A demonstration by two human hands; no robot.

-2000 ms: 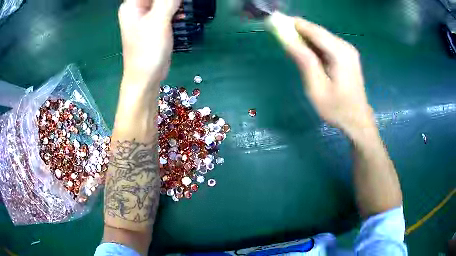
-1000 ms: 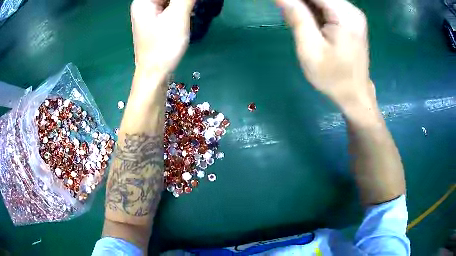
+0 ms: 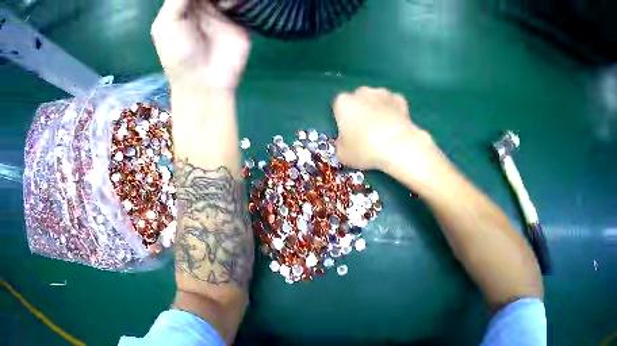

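A black ribbed fan guard [image 3: 298, 17] is cut off by the top edge. My left hand [image 3: 203, 51], blurred and partly out of the picture, grips the fan at its left side. My right hand [image 3: 371, 127] is at the upper right edge of a loose pile of shiny copper-orange and silver discs [image 3: 304, 209]. Its fingers are curled down and hidden under the hand, so I cannot tell if they hold a disc.
A clear plastic bag [image 3: 78, 186] full of the same discs lies open at the left, partly behind my left forearm. A hammer [image 3: 519, 186] lies at the right, beyond my right forearm. A dark blurred shape is at the top right. Yellow lines show at the lower corners.
My right hand has come down from the top to the disc pile. The ribbed fan guard now shows at the top beside my left hand. The view has shifted, and the hammer has come into view.
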